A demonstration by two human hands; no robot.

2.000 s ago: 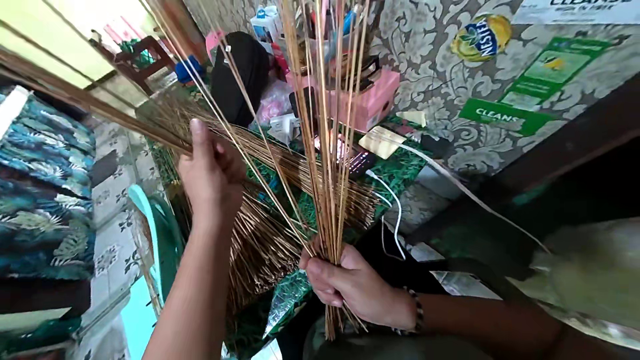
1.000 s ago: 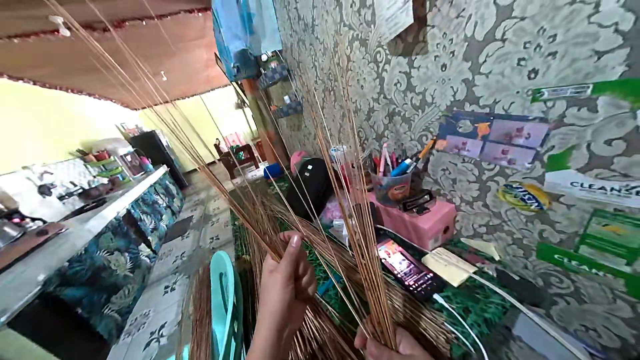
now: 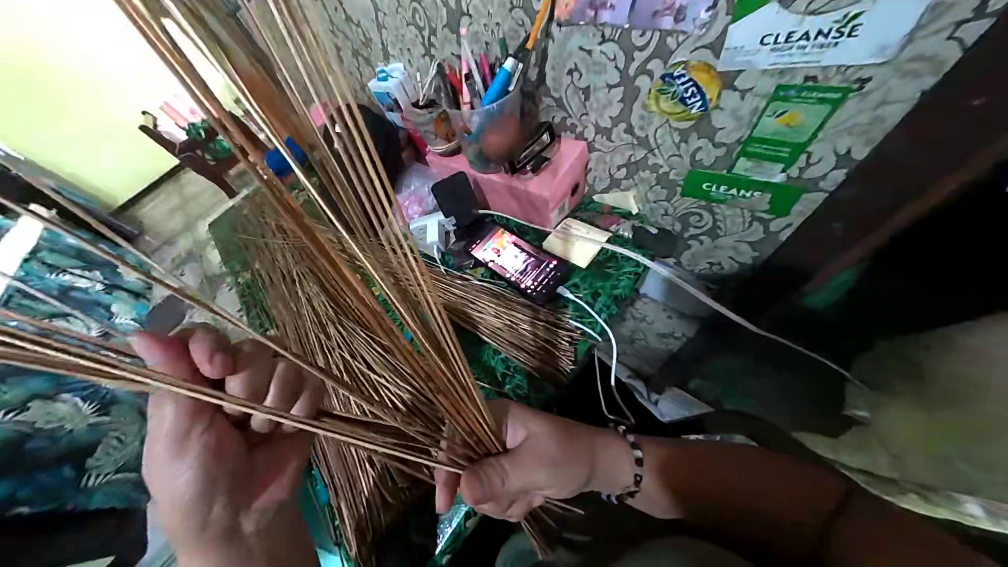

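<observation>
Several thin brown sticks, like palm-leaf midribs, fan out from my right hand [image 3: 524, 465], which is closed around their lower ends. One part of this held bundle [image 3: 378, 260] rises up and to the left. Another part bends to the far left past my left hand [image 3: 228, 417], whose curled fingers hold those sticks apart from the rest. Behind my hands a large pile of the same sticks [image 3: 346, 378] lies on a table with a green leafy cover, and a smaller bunch [image 3: 520, 323] lies to its right.
On the table stand a pink box [image 3: 543, 181], a cup of pens [image 3: 492, 130] and a lit phone [image 3: 520, 260] with a white cable [image 3: 602, 319]. A yellowish pad [image 3: 577, 242] lies beside the phone. The patterned wall is behind; a dark upright edge [image 3: 858, 181] is at the right.
The view has tilted back down since one second ago. My left hand has moved left and away from my right hand's bundle, bending part of the sticks leftward. The right hand still holds the lower ends.
</observation>
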